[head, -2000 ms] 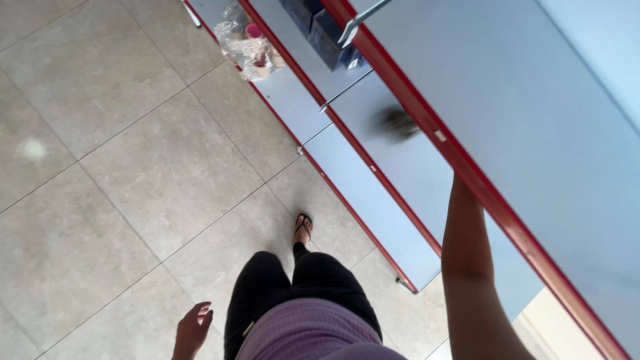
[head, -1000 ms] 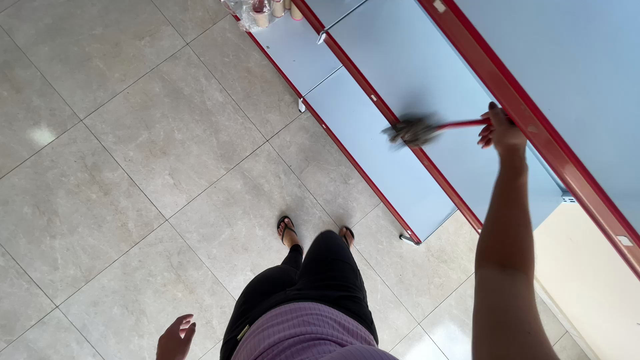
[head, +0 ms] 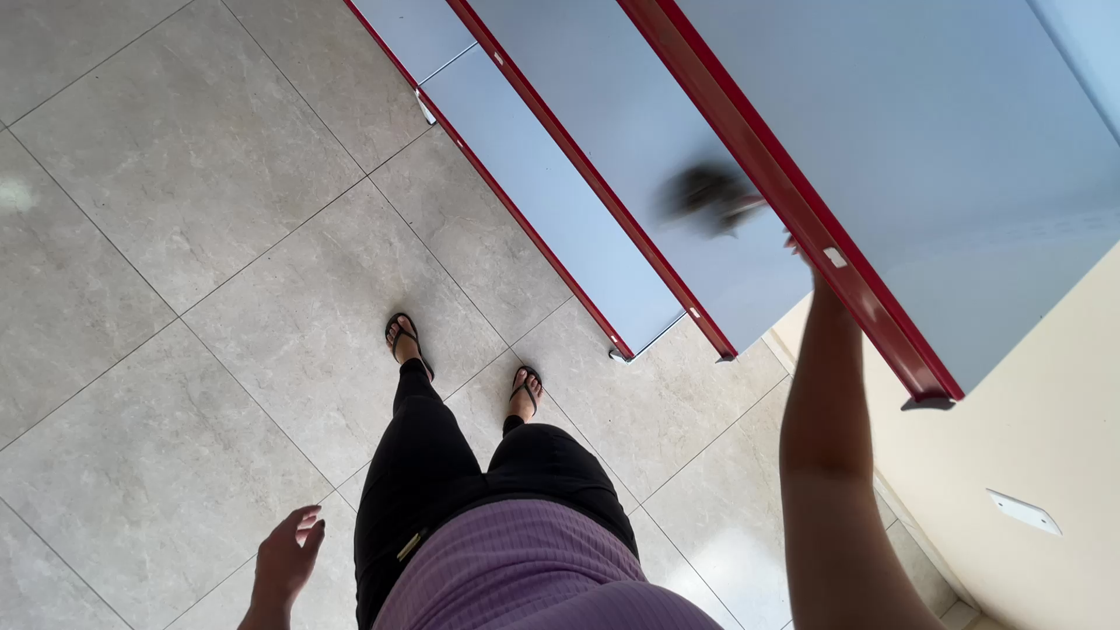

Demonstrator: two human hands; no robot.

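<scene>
A feather duster [head: 707, 194], its dark head blurred by motion, is over the light-blue middle shelf [head: 577, 96] of a metal shelving unit. Its handle runs back under the upper shelf's red edge. My right hand [head: 794, 248] is at that handle, mostly hidden by the red edge [head: 770, 166]; only some fingertips show, and the forearm reaches up from below. My left hand [head: 292, 551] hangs over the floor at lower left, fingers loosely curled and apart, holding nothing.
The top shelf [head: 945, 149] juts out furthest above the lower shelf [head: 551, 192]. At right, a cream wall [head: 980, 420] bears a white plate [head: 1024, 512]. My feet in black flip-flops stand on grey floor tiles [head: 254, 262] left of the unit's end.
The view has shifted along the shelves toward their end by the wall. The duster, over the middle shelf's red edge a second ago, is now further in over that shelf, and my right hand is mostly hidden.
</scene>
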